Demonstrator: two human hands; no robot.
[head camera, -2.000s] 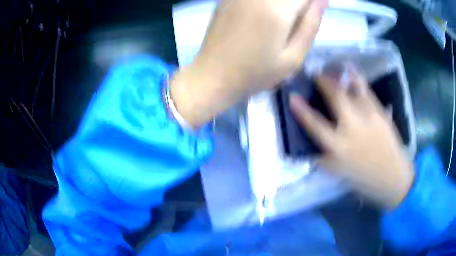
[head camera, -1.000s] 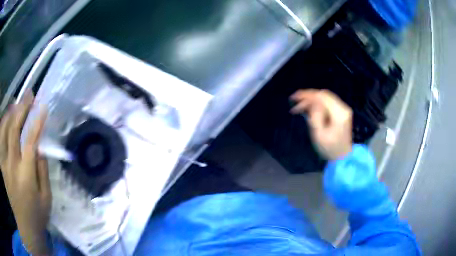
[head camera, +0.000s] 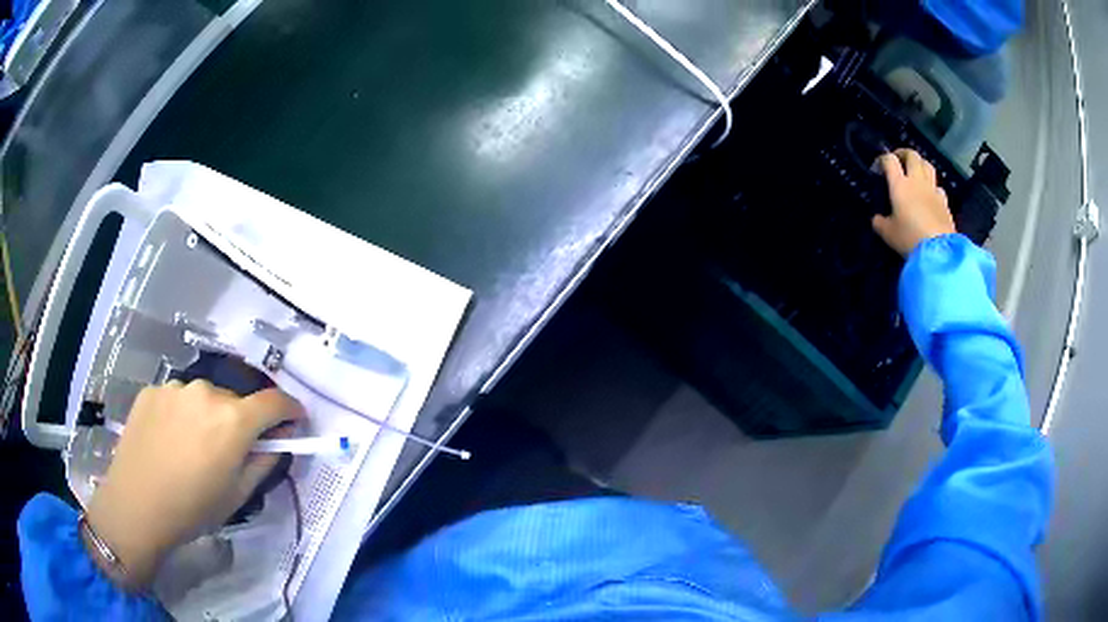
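Observation:
The white housing shell (head camera: 146, 318) lies open on a white sheet (head camera: 401, 287) at the left, its carrying handle (head camera: 55, 322) towards the left edge. My left hand (head camera: 182, 468) is closed over the shell around a white pen-like tool with a blue tip (head camera: 304, 446). The black blower fan (head camera: 225, 371) sits in the shell, mostly hidden under this hand. A dark wire (head camera: 295, 522) runs down from it. A thin white lead (head camera: 425, 445) sticks out past the sheet. My right hand (head camera: 914, 204) is in the dark teal crate (head camera: 808, 389) among black parts; its fingertips are unclear.
The dark green bench surface (head camera: 401, 109) has a pale metal edge (head camera: 583, 270). A white cord (head camera: 671, 51) crosses it at the top. A pale round-framed object (head camera: 930, 97) stands behind the crate. Blue cloth (head camera: 976, 22) shows at the top right.
My right hand has reached further right and up, into the crate. My left hand has moved from the shell's handle side to over the fan. The tool's blue tip now shows.

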